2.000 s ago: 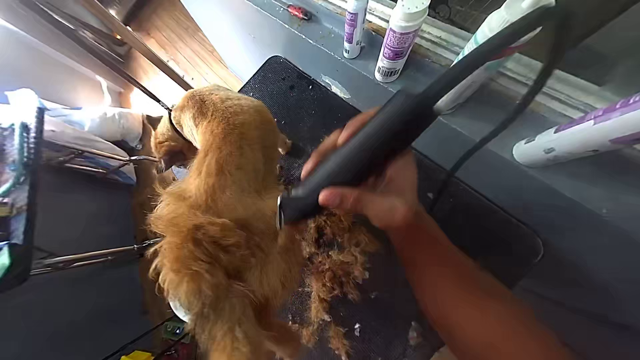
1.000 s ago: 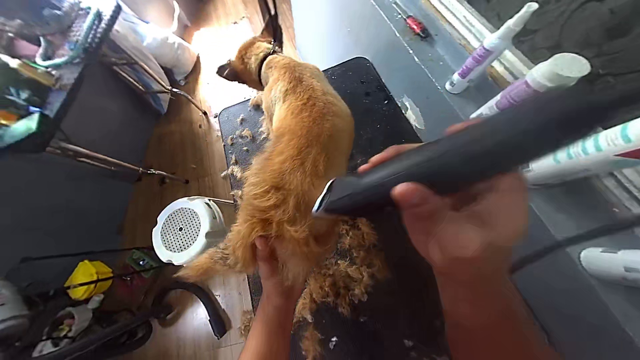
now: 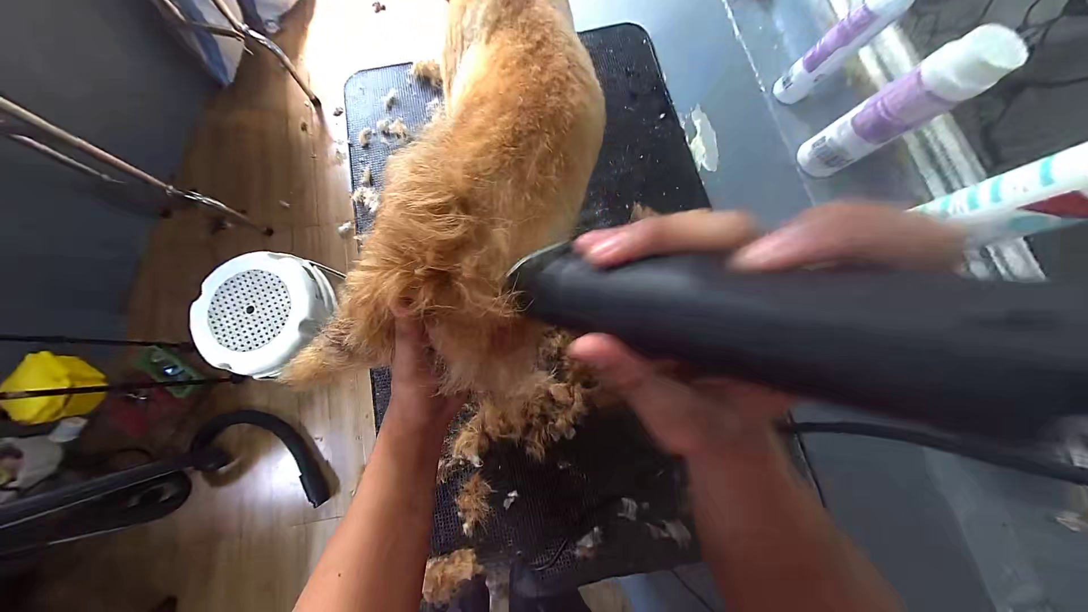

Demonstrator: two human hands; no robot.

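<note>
A golden-brown dog (image 3: 527,119) stands on the black grooming table (image 3: 633,110), its head out of view at the top. My right hand (image 3: 705,340) is closed around black electric hair clippers (image 3: 765,323), blurred by motion, with the blade end against the fur of the dog's hindquarters. My left hand (image 3: 421,361) is under the dog's rear by the tail base, its fingers mostly hidden in fur. The tail (image 3: 327,348) hangs to the left. Clumps of cut fur (image 3: 544,408) lie on the table behind the dog.
Spray bottles (image 3: 901,106) stand on the grey surface at right. The clipper cord (image 3: 926,438) runs along the right. Left and below are a white perforated round appliance (image 3: 249,310), a black curved hose (image 3: 280,442), metal stand legs (image 3: 127,157) and a yellow item (image 3: 51,387) by the wooden floor.
My left hand, out of view two seconds ago, is at the dog's rear. The clipper blade has come against the hindquarters. The view has shifted, and the dog's head has left it.
</note>
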